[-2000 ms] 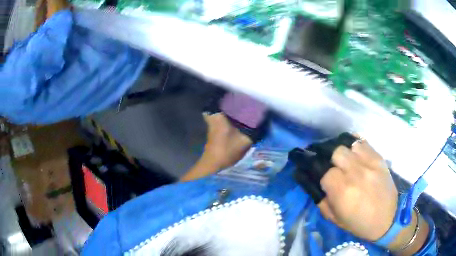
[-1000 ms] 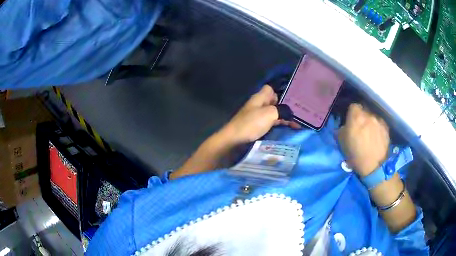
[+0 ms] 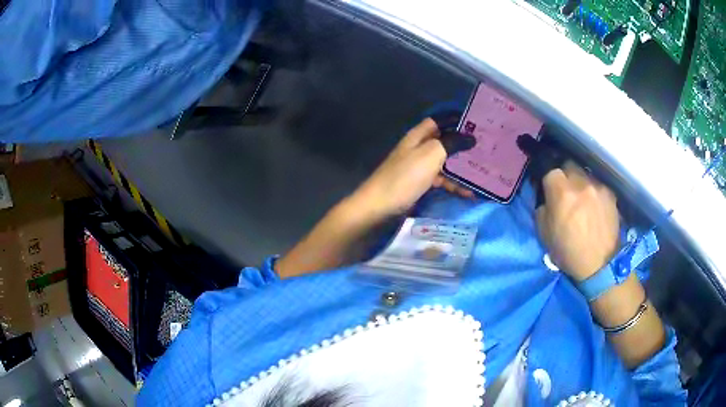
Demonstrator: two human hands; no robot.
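Note:
A smartphone (image 3: 497,147) with a lit pinkish screen is held below the metal rail, in front of my smock. My left hand (image 3: 414,163) grips its left side, with the black-covered thumb over the screen's edge. My right hand (image 3: 575,207) is at the phone's right side, with a black-covered fingertip over the right part of the screen. The other fingers of my right hand are curled and partly hidden, and I cannot tell if they hold the phone. A blue wrist strap (image 3: 613,270) and a metal bracelet are on my right wrist.
Green circuit boards (image 3: 700,119) lie beyond the pale front rail (image 3: 478,48). Another person's blue sleeve (image 3: 111,63) fills the top left. A black crate with a red panel (image 3: 108,280) and cartons (image 3: 32,246) stand on the floor at the left.
The phone came into clear view below the rail. Since a second ago my left thumb has moved onto its screen, and a fingertip of my right hand has come over the screen's right edge.

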